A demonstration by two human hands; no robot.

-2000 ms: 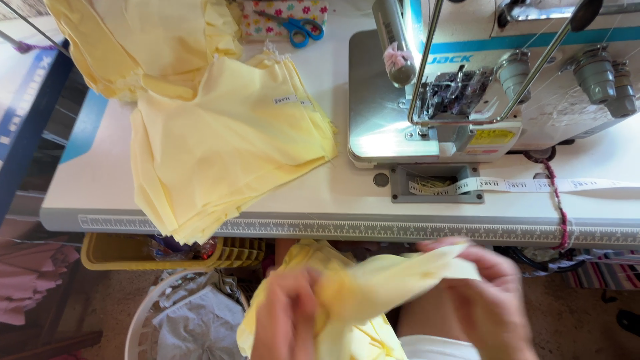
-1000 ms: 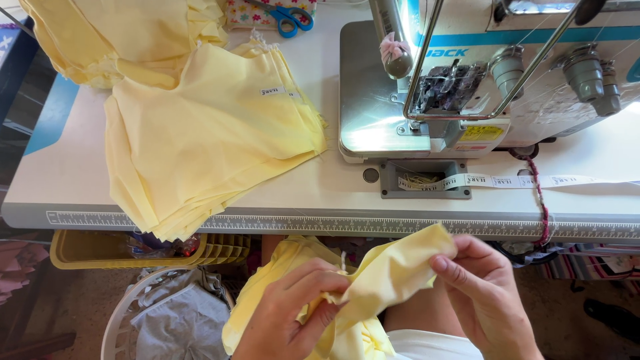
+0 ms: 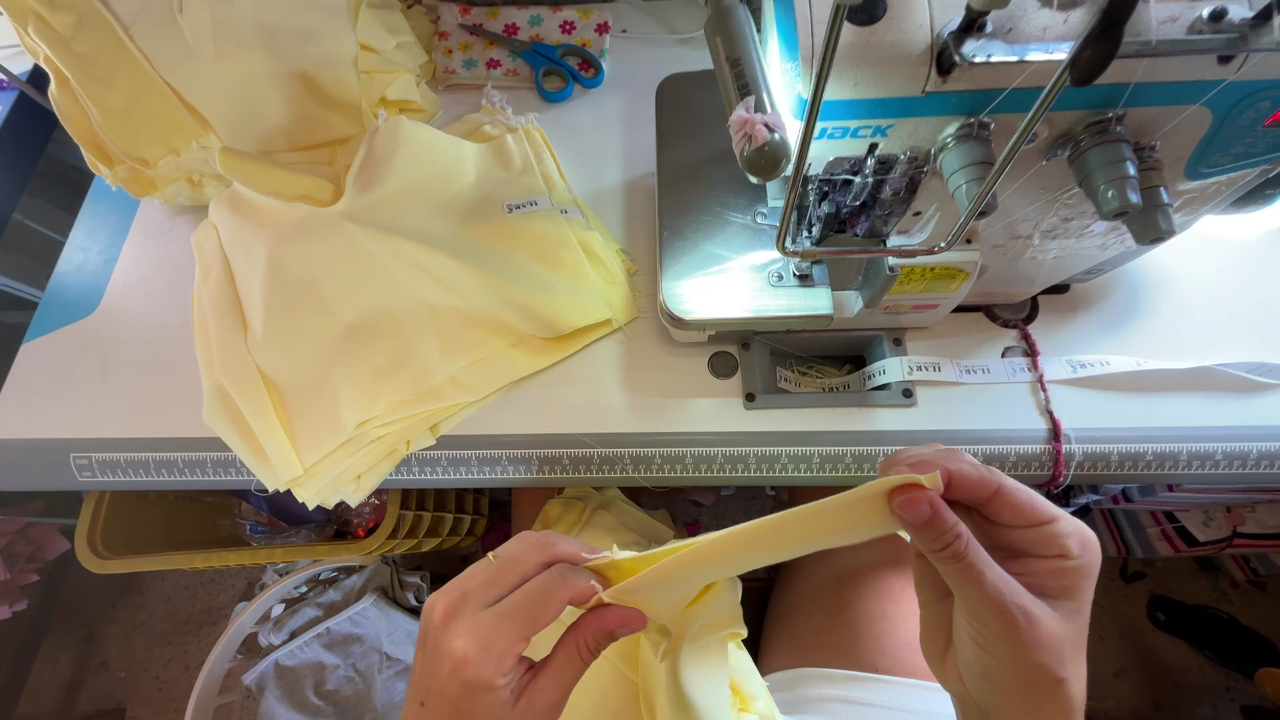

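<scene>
A yellow fabric piece (image 3: 770,530) is stretched between my hands, in front of the table edge and over my lap. My left hand (image 3: 530,630) pinches its gathered left part, with more yellow cloth hanging below. The folded right end is between the thumb and fingers of my right hand (image 3: 1000,570). On the table to the left lies a stack of yellow fabric pieces (image 3: 400,280) with small printed labels, and another yellow pile (image 3: 230,80) behind it. The Jack overlock sewing machine (image 3: 900,170) stands at the right, its lamp lit.
Blue-handled scissors (image 3: 560,70) rest on a floral cloth (image 3: 490,50). A printed label tape (image 3: 980,370) runs into a grey recessed tray (image 3: 830,395). A ruler strip (image 3: 600,464) lines the table edge. Below are a yellow plastic basket (image 3: 100,540) and a white basket (image 3: 210,650) with grey cloth.
The yellow piece was bunched and blurred between my hands; now it is a straight, folded band, pulled taut. My hands have moved apart from where they were one second ago.
</scene>
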